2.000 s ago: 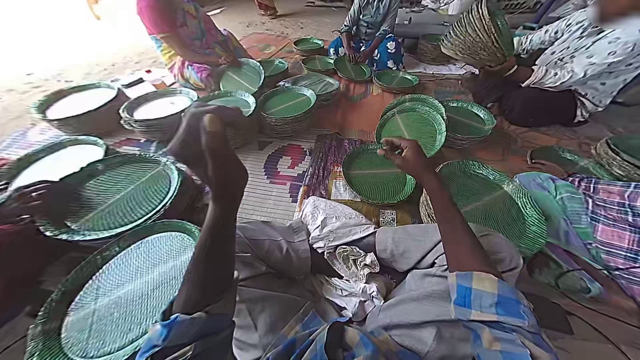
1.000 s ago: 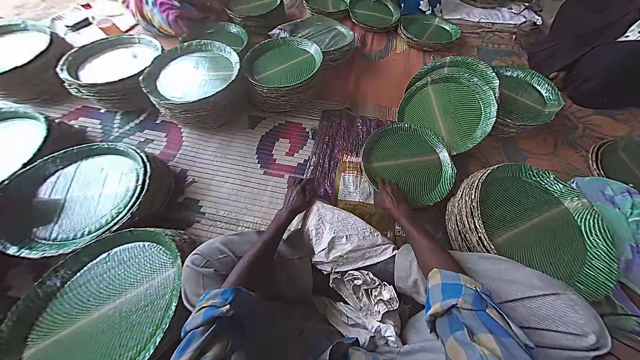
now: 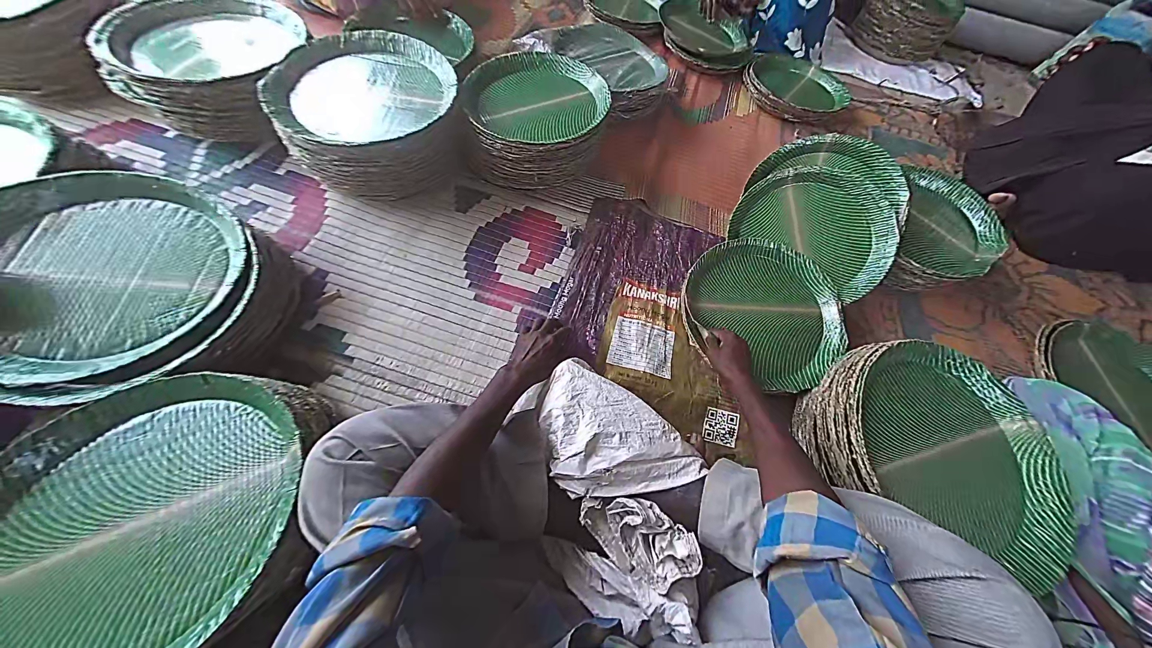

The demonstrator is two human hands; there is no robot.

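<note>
My right hand [image 3: 727, 353] is at the lower left rim of a round green leaf-patterned plate [image 3: 765, 310]; whether its fingers grip the rim is not clear. My left hand [image 3: 538, 349] rests on the left edge of a printed plastic sack [image 3: 648, 360], beside a crumpled white cloth [image 3: 612, 432] near my lap. Its fingers look bent, with nothing plainly in them. Behind the plate lie more green plates [image 3: 814, 225], overlapping. A tilted stack of green plates [image 3: 945, 450] stands by my right knee.
Large stacks of green plates stand to my left [image 3: 153, 504] and ahead [image 3: 535, 99], on a white patterned mat [image 3: 405, 270]. An orange mat [image 3: 675, 171] lies beyond the sack. Other people sit at the far side and to the right, one in dark cloth [image 3: 1062, 153].
Two seconds ago my left hand was raised and my right hand was held above the plate; both are now low, at the sack and the plate's rim. The view has tilted down.
</note>
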